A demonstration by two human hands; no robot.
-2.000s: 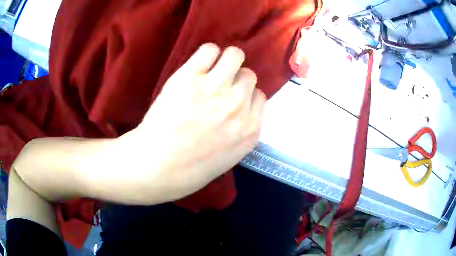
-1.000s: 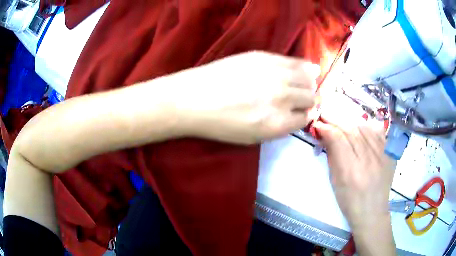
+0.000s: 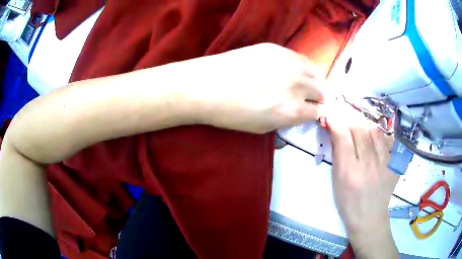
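Rust-red cloth spreads over the white table and hangs over its front edge. My left hand lies on the cloth, its fingertips at the cloth's edge left of the needle area. My right hand is beside it, fingers reaching to the same small red edge. Glare hides what the fingertips touch, but both appear to hold the cloth's edge. The sewing machine stands at the right, its metal presser foot area just beyond my right fingers.
Scissors with orange-red and yellow handles lie right of my right hand. A blue-grey block sits by the needle area. A ruler strip runs along the table's front edge. More red cloth hangs at the left.
My right hand has come into view and my left hand has moved right, both to the needle area. The cloth has shifted and hangs further over the table edge.
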